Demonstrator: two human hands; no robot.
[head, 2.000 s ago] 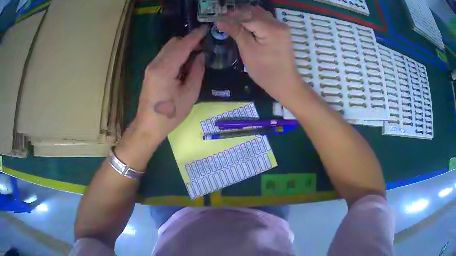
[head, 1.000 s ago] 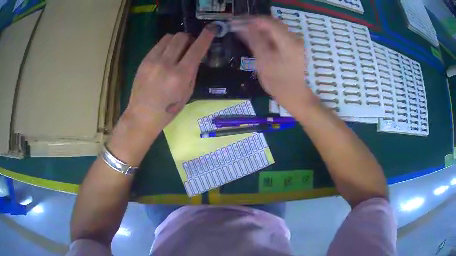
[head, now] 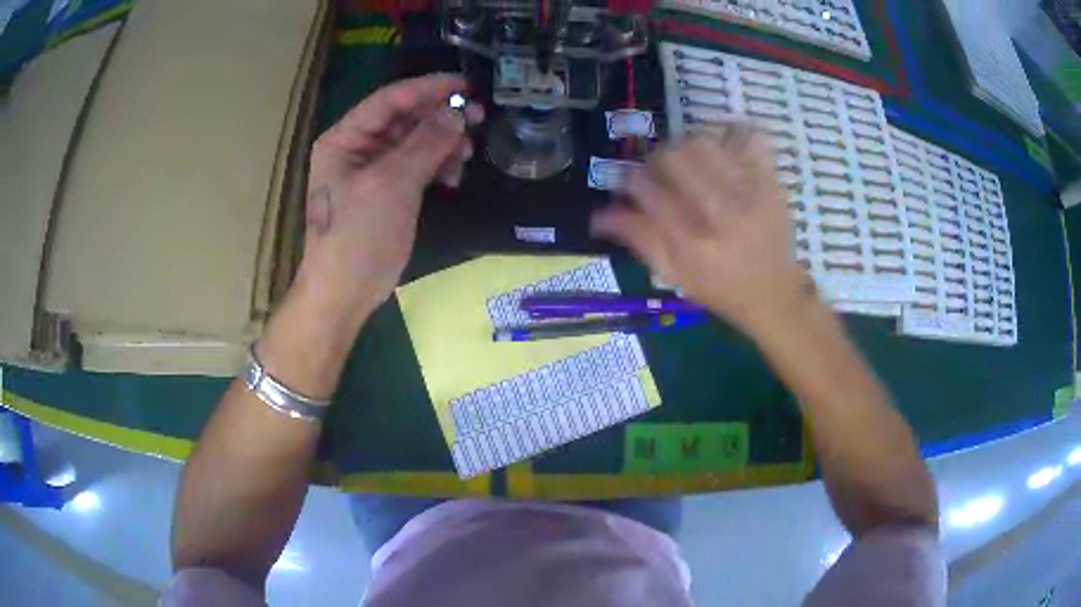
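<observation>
The test fixture stands at the top centre, with a black base (head: 474, 219), a silvery clamp linkage and press plate (head: 548, 81), and a clear-grey round dome (head: 529, 145) below the plate. My left hand (head: 379, 178) is left of the dome, its thumb and index finger pinched on a small module (head: 458, 103) that shows a bright white spot. My right hand (head: 711, 213) is blurred, right of the fixture and over the left edge of the parts tray (head: 830, 178). Its fingers are bent, and blur hides whether it holds anything.
Brown cardboard sheets (head: 166, 178) are stacked at left. A yellow label sheet (head: 445, 344) lies below the fixture with a purple pen (head: 593, 306) and a dark blue pen (head: 569, 330) on it. A green station label (head: 685, 446) is near the bench edge. More white trays overlap at right.
My left hand has moved left, off the fixture's middle, with the small module at its fingertips. My right hand has moved right and down, away from the fixture. The dome and press plate are uncovered.
</observation>
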